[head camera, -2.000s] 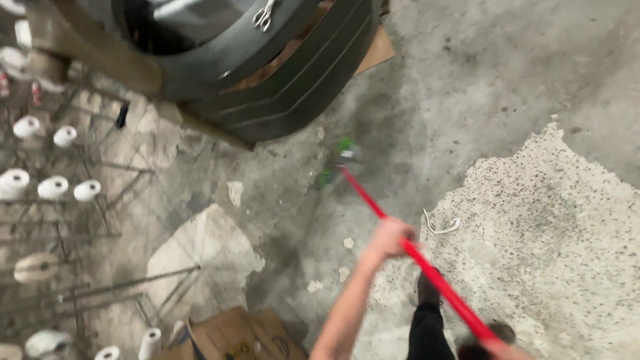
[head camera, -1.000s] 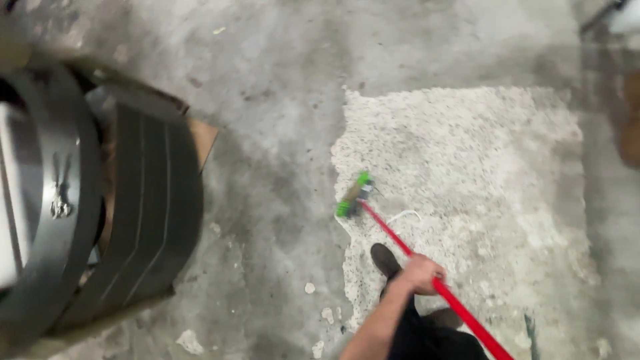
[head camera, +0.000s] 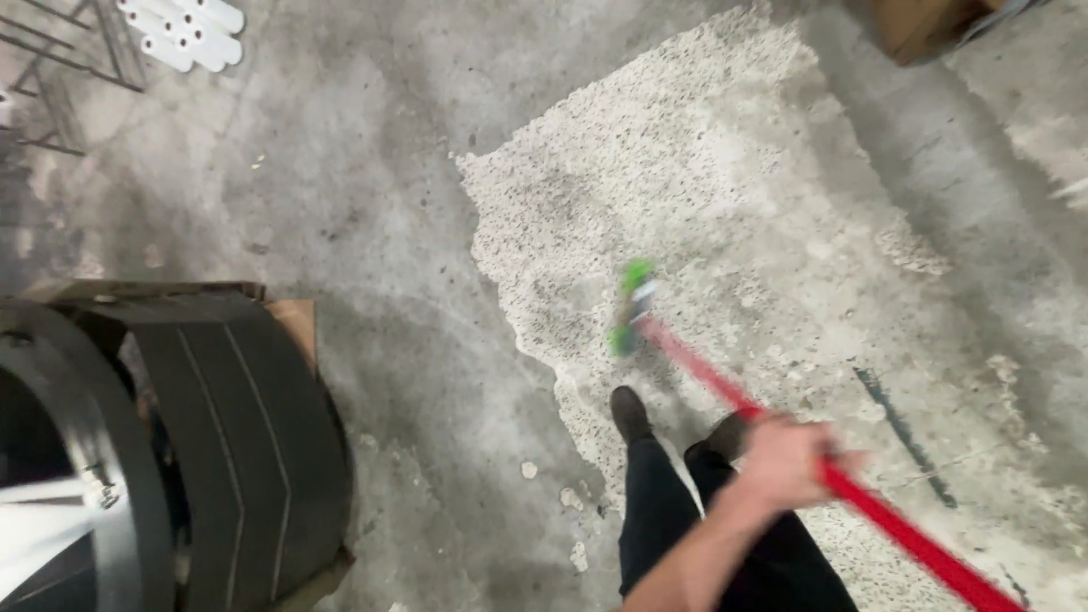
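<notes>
My left hand (head camera: 790, 459) is wrapped around a long red pole (head camera: 901, 523), right of centre low in the head view. At the far end of the pole is a blurred broom head (head camera: 637, 306) with green ends and a grey and white middle. It is over the rough, pale patch of floor (head camera: 680, 144), just beyond my dark shoes (head camera: 629, 414). The near end of the pole runs out of view at the lower right. My right hand is not in view.
A large dark rounded machine or container (head camera: 246, 450) stands at the lower left, with cardboard (head camera: 296, 327) beside it. White rolls (head camera: 191, 34) and a metal rack (head camera: 72, 64) are at the upper left. A cardboard box (head camera: 914, 30) sits at the upper right.
The view has swung a lot. My left hand has stayed on the red pole; the broom head, earlier on grey floor near the dark machine, is now over the pale patch. My right hand has left view.
</notes>
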